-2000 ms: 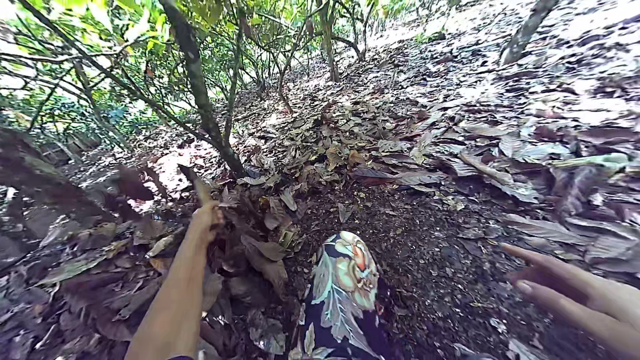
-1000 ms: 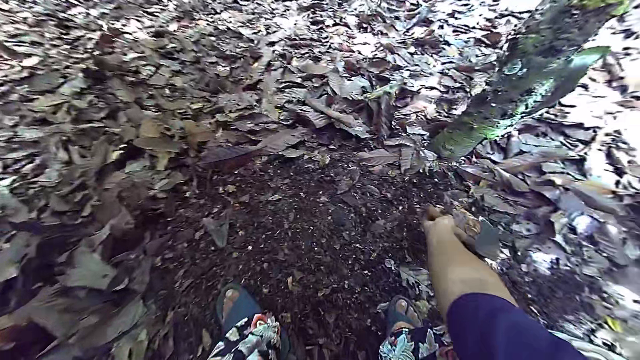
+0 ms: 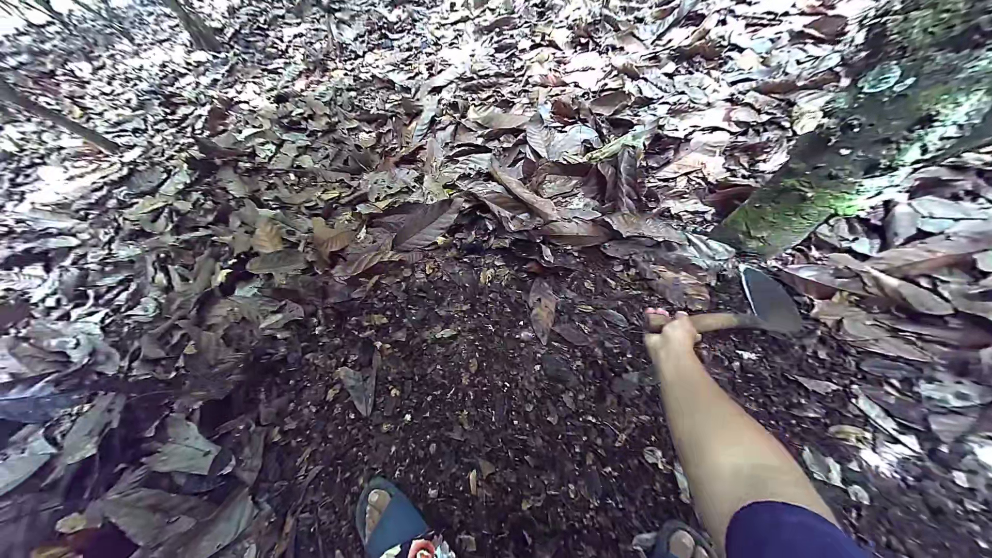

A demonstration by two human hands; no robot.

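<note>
My right hand [image 3: 671,328] is closed around the wooden handle of a short hand hoe [image 3: 725,321]. Its broad metal blade [image 3: 769,301] points to the right, close above the leaf litter near the foot of a mossy trunk. Dark bare soil [image 3: 480,372] with small leaf scraps lies left of this hand. My left hand is out of the frame.
A mossy tree trunk [image 3: 821,170] leans at the upper right. Dry brown leaves [image 3: 418,225] cover the ground ahead and at both sides. My sandalled feet [image 3: 387,515] are at the bottom edge. Thin stems [image 3: 194,27] rise at the upper left.
The view has swung right and down from the shrubs. My left hand, visible two seconds ago, has left the view. My right hand, empty then, now holds the tool.
</note>
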